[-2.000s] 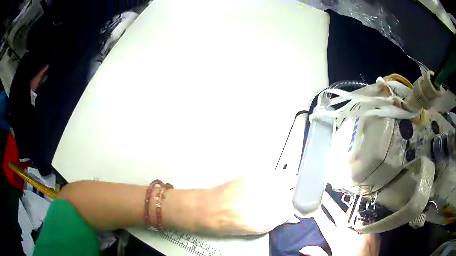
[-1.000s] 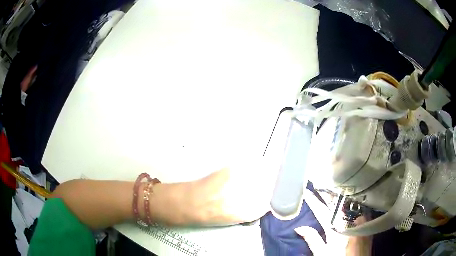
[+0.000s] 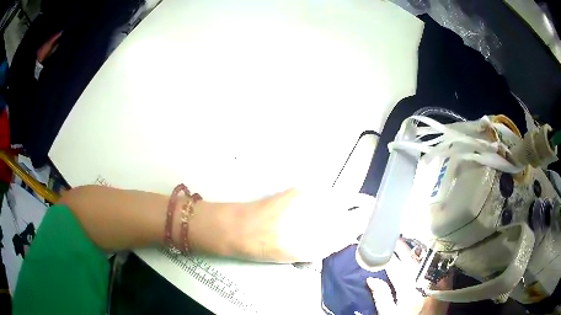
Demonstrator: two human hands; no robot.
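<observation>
Navy cloth (image 3: 347, 280), bright blue under the lamp, lies at the near edge left of the needle area. My left hand (image 3: 277, 227) reaches in from the left, with beaded bracelets on the wrist. Its fingers are washed out by glare near the cloth's upper edge, so their grip is hidden. My right hand (image 3: 400, 289) is at the cloth below the lamp, fingers pointing up and left. It is overexposed and partly covered by the machine head (image 3: 467, 191). The presser foot area (image 3: 437, 267) is beside it; the needle tip cannot be made out.
The long LED lamp (image 3: 389, 209) hangs left of the head, with white cord bundled above. Dark cloth (image 3: 458, 67) lies behind the machine. A printed scale (image 3: 209, 277) runs along the white table's (image 3: 246, 92) near edge. Dark garments and another person's hand (image 3: 48, 47) are at upper left.
The camera view has shifted. More dark cloth shows left of and behind the machine head. Both hands stay near the blue cloth, whose visible outline has changed.
</observation>
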